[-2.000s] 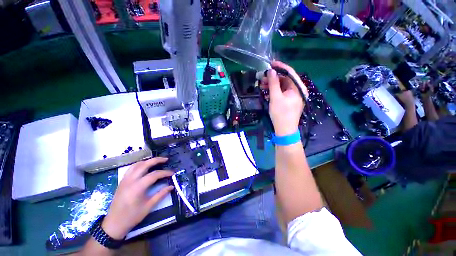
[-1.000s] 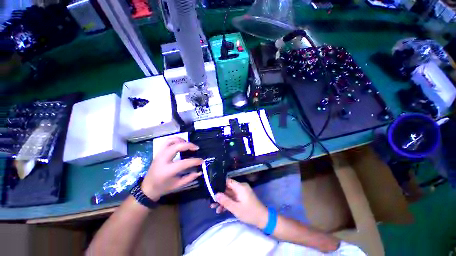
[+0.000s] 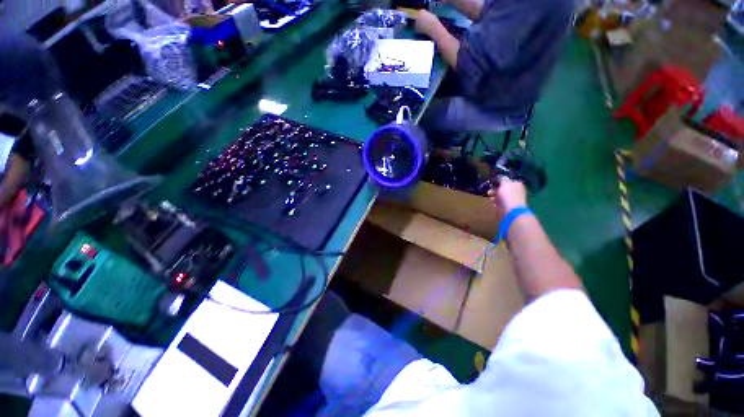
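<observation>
My right hand (image 3: pixel 510 195), with a blue wristband, is stretched out to the right over a cardboard carton. Its fingers grip a dark, angular black assembly (image 3: pixel 522 171); the part is blurred. More dark parts (image 3: pixel 453 175) lie in the carton (image 3: pixel 432 273) below. My left hand is not in view. The white work mat (image 3: pixel 204 354) with a black strip lies on the bench at the lower left, with no assembly on its visible part.
A round tub with a blue-purple rim (image 3: pixel 394 155) is at the bench edge. A black tray (image 3: pixel 326 216) holds small wired components. A green box (image 3: pixel 106 281) and clear funnel (image 3: pixel 77 163) are at left. A person (image 3: pixel 506 57) sits beyond; cartons and a red stool (image 3: pixel 665 94) stand right.
The view has swung right. The black assembly has left the work mat, and my right hand has moved far right over the carton with a black assembly. My left hand has gone out of view.
</observation>
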